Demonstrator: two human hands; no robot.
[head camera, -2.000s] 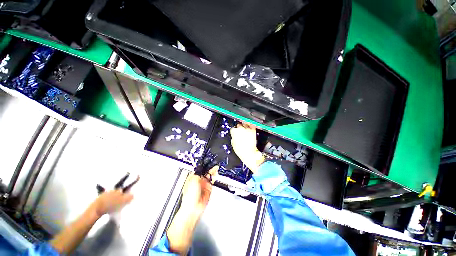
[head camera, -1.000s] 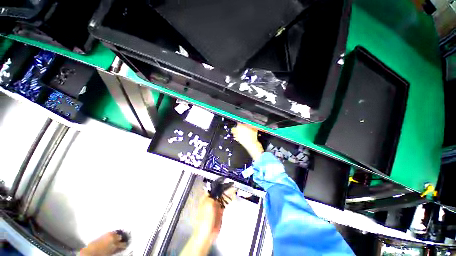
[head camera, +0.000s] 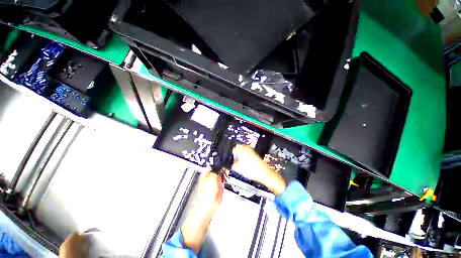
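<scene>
My left hand (head camera: 204, 194) reaches up to the near edge of the black component bins, with dark shapes at its fingertips; I cannot tell whether they are held parts or finger covers. My right hand (head camera: 255, 169) is over the middle bin, its fingers bent down close to the left fingertips. Its fingertips are blurred, and no held part is distinct. Small white components (head camera: 199, 151) lie in the bin at left. Pale purplish-white pieces (head camera: 242, 134) lie at the back of the middle bin. Cream pieces (head camera: 274, 162) and grey pieces (head camera: 290, 153) lie right of my right hand.
A large black tote (head camera: 323, 98) and an empty flat tray (head camera: 364, 121) stand on the green shelf (head camera: 429, 101). Blue components (head camera: 35, 75) fill bins at far left. Metal rails (head camera: 169, 214) run below. Another person's hand (head camera: 76, 245) is cut off at lower left.
My right hand has moved from the back of the middle bin toward its front, beside my left hand. My left hand has risen to the bin edge. The other person's hand has moved lower.
</scene>
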